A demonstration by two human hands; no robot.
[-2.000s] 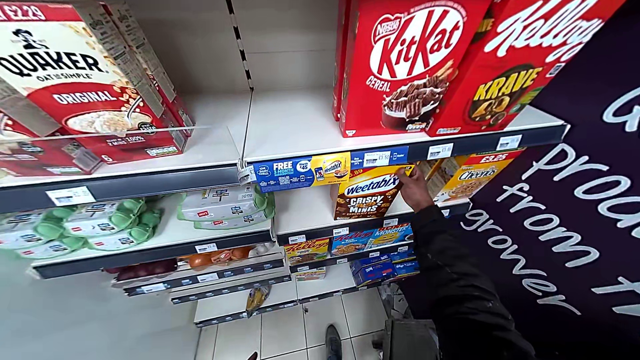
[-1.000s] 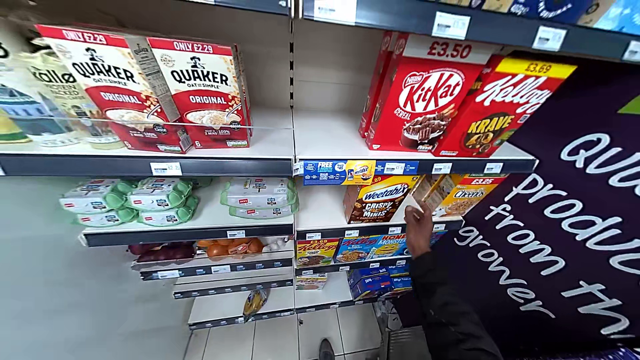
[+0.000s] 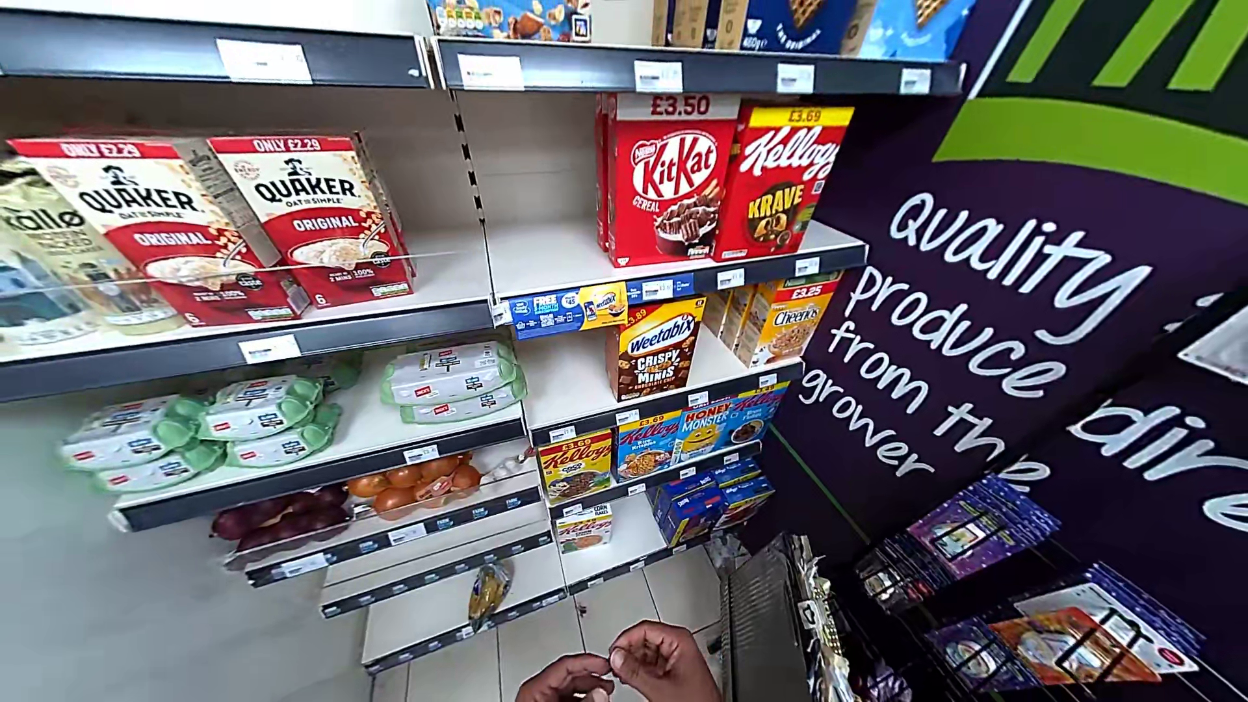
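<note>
Both of my hands are low in the view, above the tiled floor, their fingertips meeting. My left hand (image 3: 567, 678) is partly cut off by the bottom edge, and my right hand (image 3: 665, 663) has thumb and forefinger pinched together. Whether anything small is between the fingers cannot be told. Beyond them, a Weetabix Crispy Minis box (image 3: 655, 349) stands upright at the front of a shelf, with Cheerios boxes (image 3: 788, 322) to its right. On the shelf above are a KitKat cereal box (image 3: 669, 180) and a Kellogg's Krave box (image 3: 788, 183), side by side.
Quaker oat boxes (image 3: 317, 219) stand on the left shelf, with egg cartons (image 3: 453, 375) below. Lower down are netted onions (image 3: 414, 485), a bag of bananas (image 3: 489, 590) and more cereal boxes (image 3: 575, 468). At right, a metal rack (image 3: 770, 624) and hanging magazines (image 3: 985, 536) stand beside a purple wall.
My right hand has left the shelf beside the Weetabix box and come down toward me. My left hand has come into view. The Weetabix box stays on its shelf.
</note>
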